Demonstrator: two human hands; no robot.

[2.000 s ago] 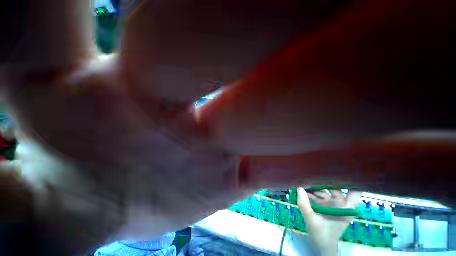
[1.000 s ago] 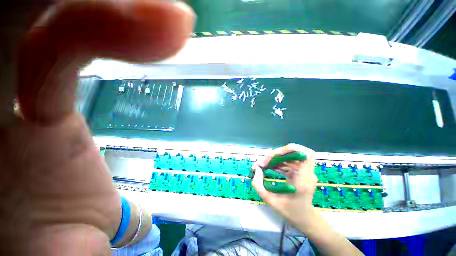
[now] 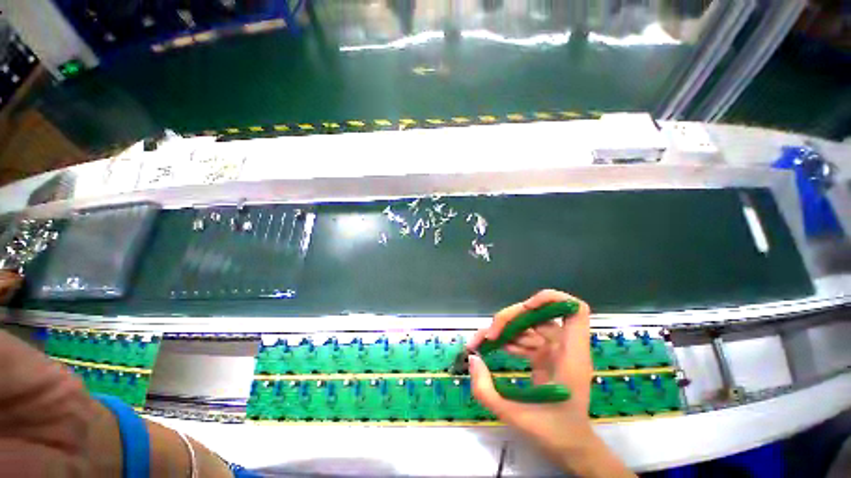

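My right hand [image 3: 551,383] holds green-handled cutters or pliers [image 3: 532,322]. The handles are spread and the small dark jaws point left over the circuit board panel [image 3: 345,397]. The panel is green with rows of small blue and white parts. It lies on the near rails, partly behind my right hand. My left hand [image 3: 42,411] is large and cut off at the lower left edge, with a blue wrist strap [image 3: 132,439]; its fingers are not clearly visible. Loose silvery leaded pieces [image 3: 431,219] lie on the dark green mat [image 3: 606,247].
A second panel [image 3: 103,347] lies at the left on the metal rails [image 3: 205,411]. A clear plastic tray or bag [image 3: 93,252] and thin pale lined-up parts [image 3: 247,252] are on the mat. A white box [image 3: 628,138] stands on the far ledge. Part of another person's hand [image 3: 9,285] shows at far left.
My left hand has moved away from the camera, down to the lower left, uncovering the mat's left end. The view has shifted. My right hand still holds the tool over the panel.
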